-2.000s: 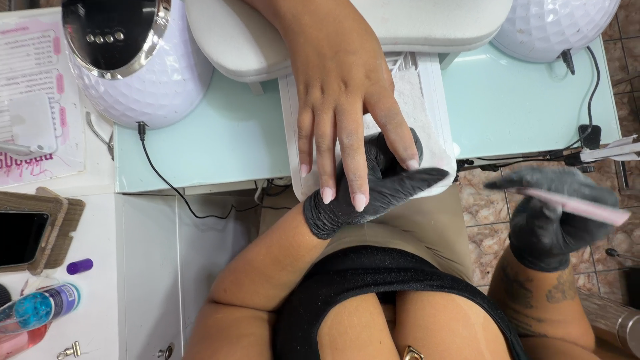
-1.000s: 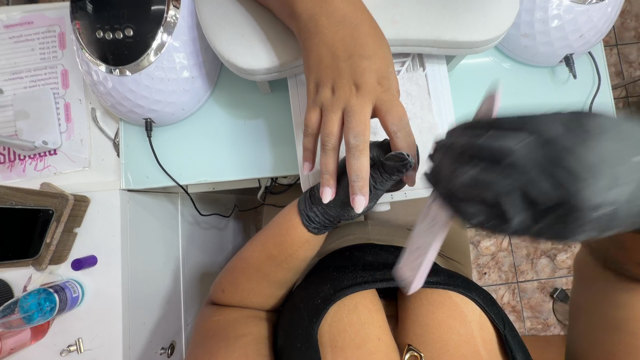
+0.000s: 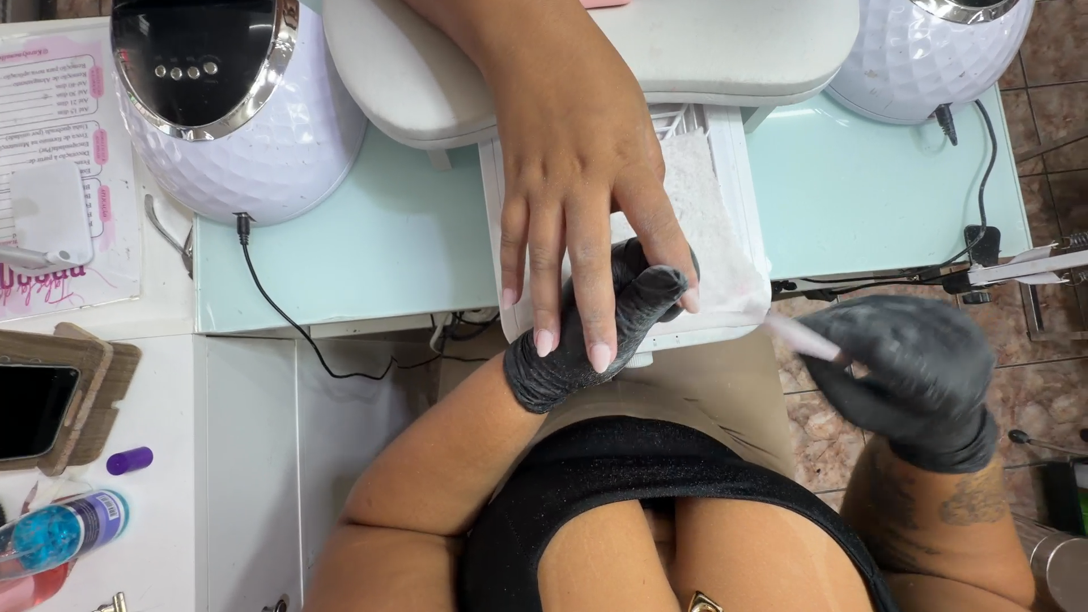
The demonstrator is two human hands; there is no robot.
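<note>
My left hand [image 3: 595, 327], in a black glove, lies under another person's hand [image 3: 578, 161] and grips one of its fingers near the tip, between thumb and fingers. That person's other fingers hang over my glove, their nails long and pale pink. Off to the right, my right hand [image 3: 909, 374], also black-gloved and slightly blurred, holds a pale pink nail file [image 3: 801, 337]. The file's free end points toward the white dust collector [image 3: 759, 280], which has a white cloth [image 3: 705, 221] on top. A gap separates the file from the held finger.
A white padded armrest [image 3: 748, 51] supports the other person's arm. Nail lamps stand at left [image 3: 246, 170] and right [image 3: 926, 59] on the glass-topped table [image 3: 408, 246], with black cables. Further left are a phone [image 3: 34, 408] in a wooden stand, a purple cap [image 3: 129, 461] and a blue bottle [image 3: 64, 531].
My right hand swung in close to the camera with the file, then moved back down and right, the file now pointing left. My left hand's thumb has shifted onto the held finger.
</note>
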